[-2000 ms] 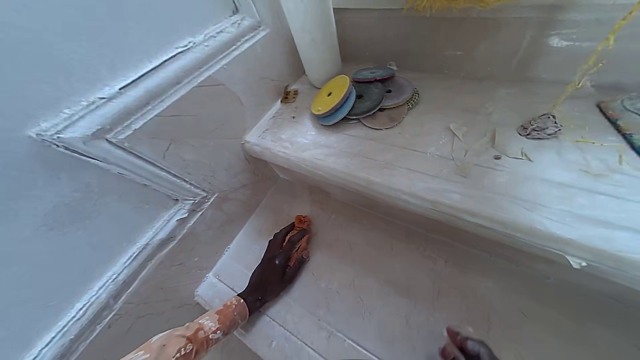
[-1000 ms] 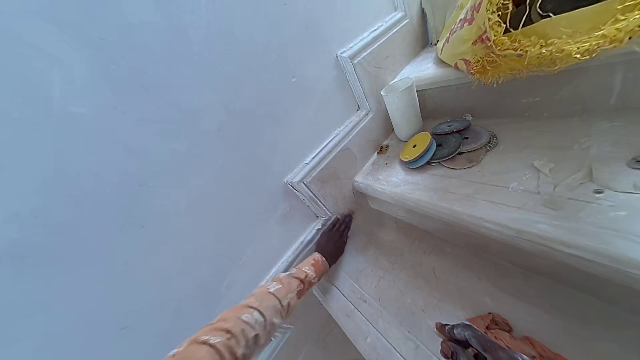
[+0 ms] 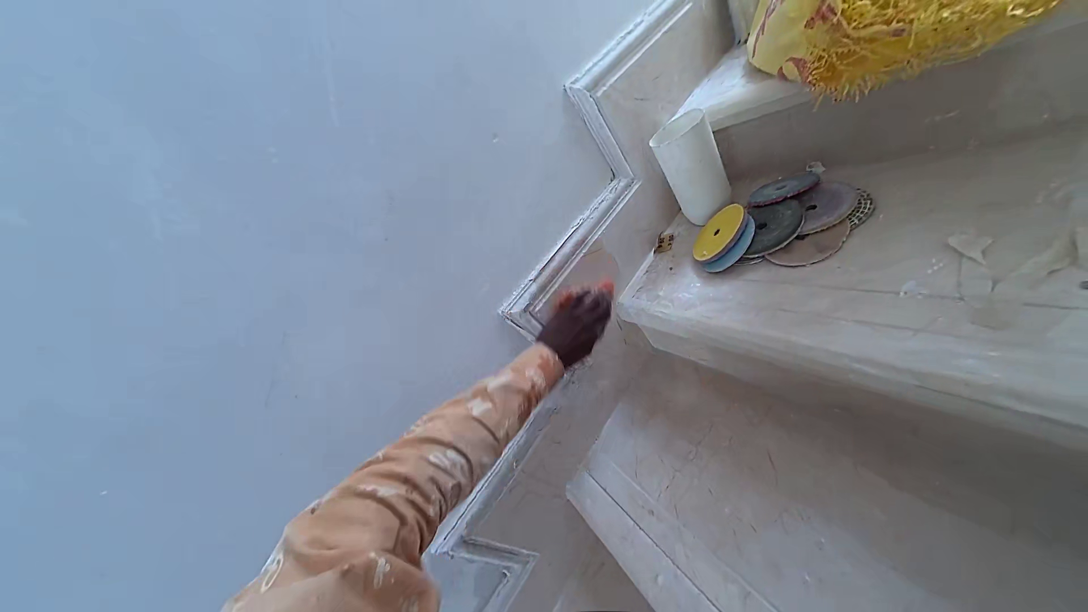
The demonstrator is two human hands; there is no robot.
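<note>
My left hand point(image 3: 580, 325), at the end of a peach patterned sleeve with white smears, is at the stone skirting point(image 3: 625, 223) beside the stair. Bits of an orange cloth point(image 3: 607, 287) show past its fingers, pressed toward the skirting just inside the stepped moulding point(image 3: 565, 246). Motion blurs the hand, and the palm is hidden. The front corner of the upper stair tread point(image 3: 765, 306) lies right of the fingertips. My right hand is out of view.
Several round polishing pads point(image 3: 775, 228) lie overlapped on the upper tread, next to an upright white plastic tube or cup point(image 3: 693, 170). A yellow bag with shredded fringe point(image 3: 901, 38) sits higher up. The pale blue wall point(image 3: 297, 255) fills the left side.
My left hand has moved up along the skirting and now has orange cloth in it. One second ago, orange cloth was at my right hand, which has since left the view.
</note>
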